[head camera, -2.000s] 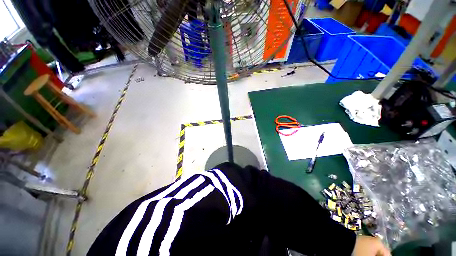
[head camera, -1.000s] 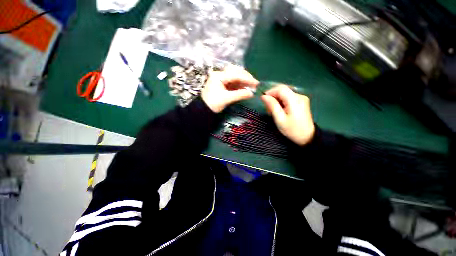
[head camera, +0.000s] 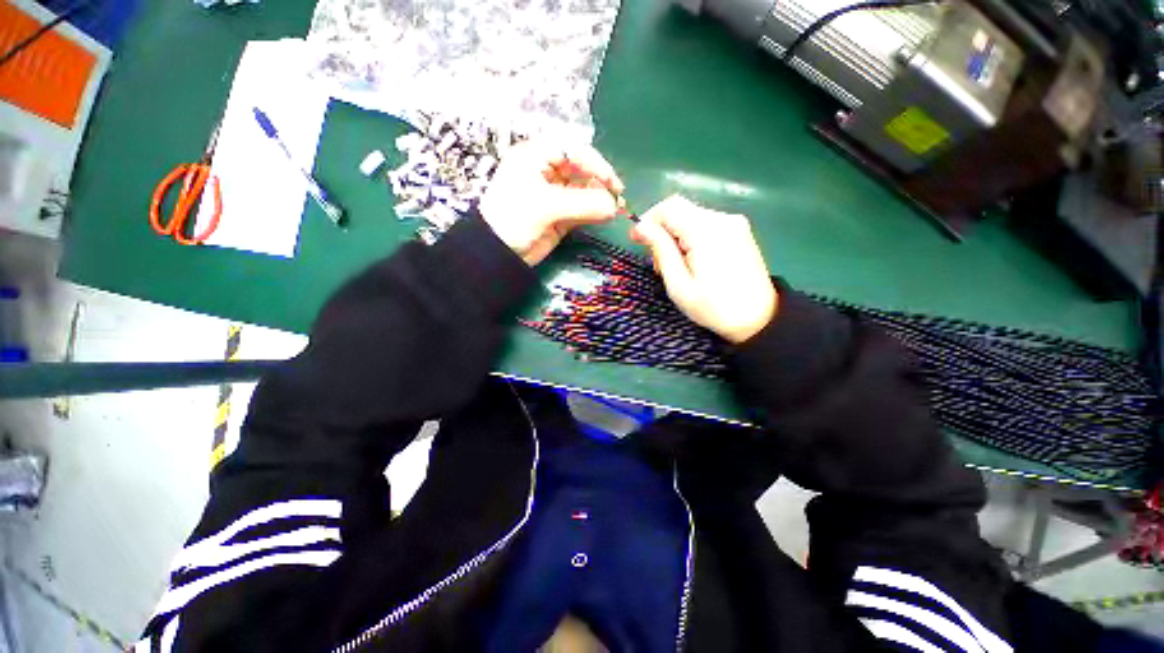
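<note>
My left hand (head camera: 552, 198) and my right hand (head camera: 710, 262) meet over the green bench. A thin dark cable end (head camera: 629, 214) shows between their fingertips; my right fingers pinch the cable. My left fingertips close around the end, and a connector inside them is too small to make out. A pile of silver-and-white connector shells (head camera: 437, 168) lies beside my left hand, partly behind it. A bundle of black cables (head camera: 970, 376) runs from below my hands to the right, with red and white ends (head camera: 581, 306) fanned near the bench edge.
A clear plastic bag of connectors (head camera: 460, 58) lies behind the pile. Orange scissors (head camera: 186, 204) and a pen (head camera: 300, 166) lie on white paper (head camera: 268, 128) at the left. A grey metal machine with a yellow-green label (head camera: 913, 128) stands at the upper right. Red cable ends hang beyond the right bench edge.
The view has turned from the fan and floor to the bench. Since one second ago, both hands remain close together over the cables, and the picture is sharper.
</note>
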